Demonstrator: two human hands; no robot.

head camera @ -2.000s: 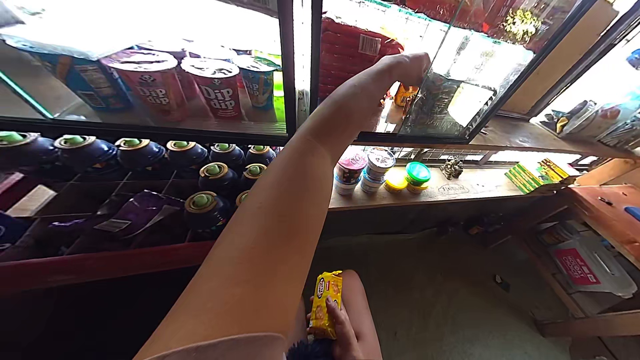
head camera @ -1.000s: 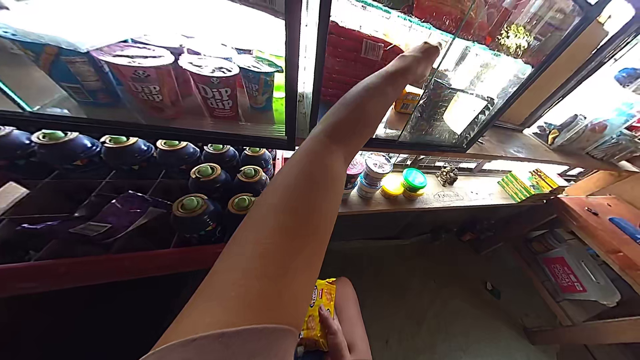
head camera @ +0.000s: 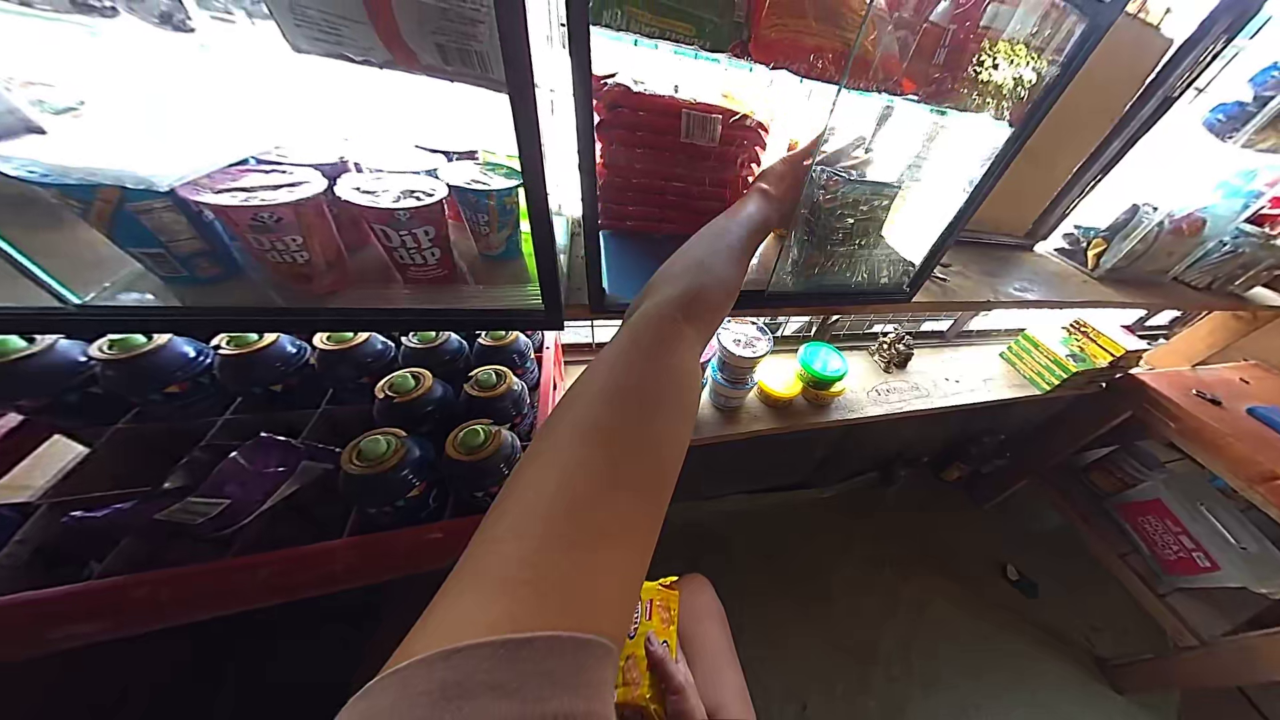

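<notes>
My left arm reaches up into a glass-fronted display cabinet. My left hand (head camera: 785,185) is inside, between a stack of red packets (head camera: 675,165) and dark clear-wrapped packs (head camera: 845,225) behind a glass pane. Glare and the pane blur its fingers, so what it touches or holds cannot be told. Low in the view, my right hand (head camera: 675,680) holds a yellow snack packet (head camera: 648,640) near a bare leg, partly hidden by my left arm.
Dip cups (head camera: 400,225) stand behind glass at left, above dark bottles with green caps (head camera: 380,450) in a red crate (head camera: 400,545). Small tubs (head camera: 822,365), a small figurine (head camera: 892,349) and green-yellow boxes (head camera: 1065,355) sit on a wooden ledge. A wooden table (head camera: 1200,400) is at right.
My left hand has come lower among the cabinet goods, beside the glass pane's edge. It now mostly covers a small orange-yellow item seen below it earlier. My right hand still holds the yellow packet.
</notes>
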